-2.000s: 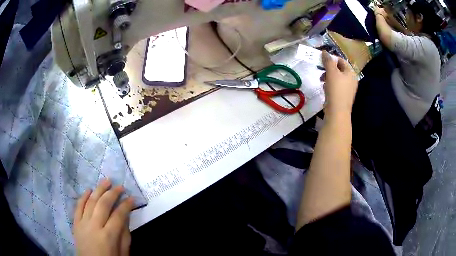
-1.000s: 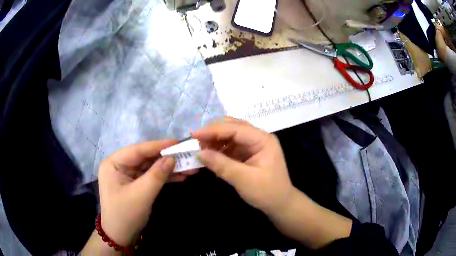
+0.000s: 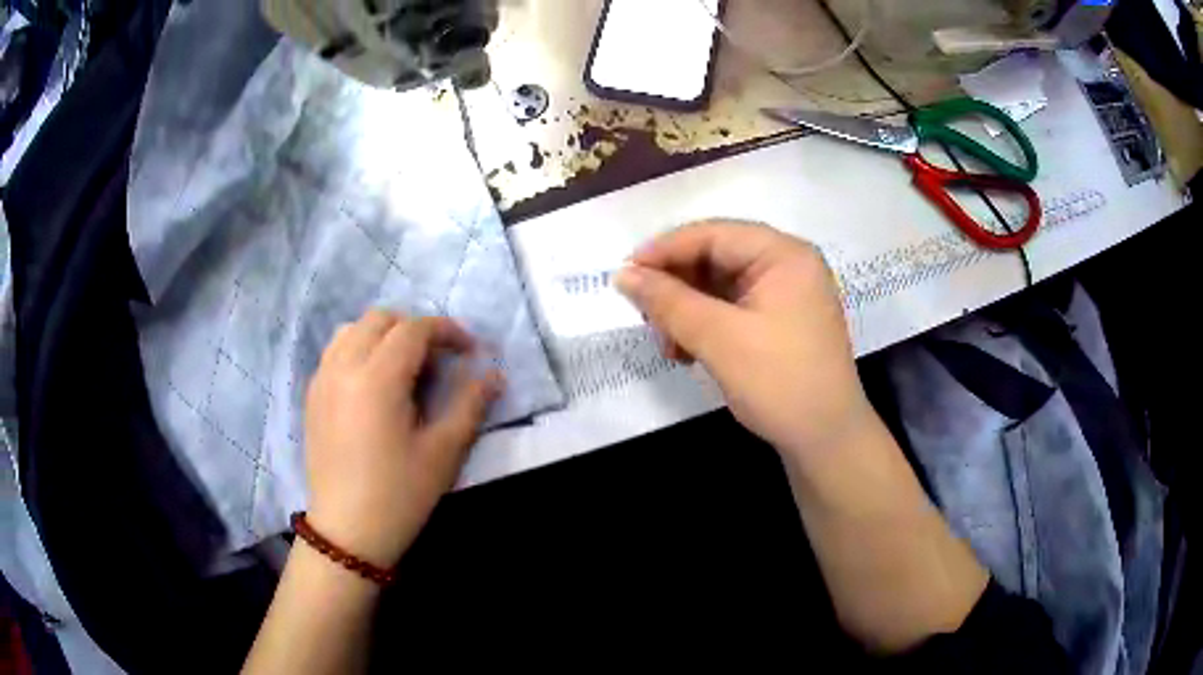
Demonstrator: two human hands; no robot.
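Observation:
The pale grey-blue quilted lining (image 3: pixel 370 251) lies over the left of the machine table, its corner near the front edge, with dark fabric (image 3: pixel 79 330) beside it at the left. My left hand (image 3: pixel 383 429) rests on or just over the lining, with thumb and forefinger apart and nothing seen between them. My right hand (image 3: pixel 759 323) pinches a small white printed label (image 3: pixel 581 303) at its right end, over the white table. The label blends into the table, so its outline is hard to see.
The machine head (image 3: pixel 396 40) is above the lining. A silver disc (image 3: pixel 530 102), phone (image 3: pixel 653 50), scissors with green and red handles (image 3: pixel 970 172), and a thin black cable lie beyond and right of my right hand. More quilted fabric (image 3: pixel 1042 488) hangs lower right.
My hands have moved apart from the label they both held. My left hand is now at the lining; my right hand has carried the label up and right over the table.

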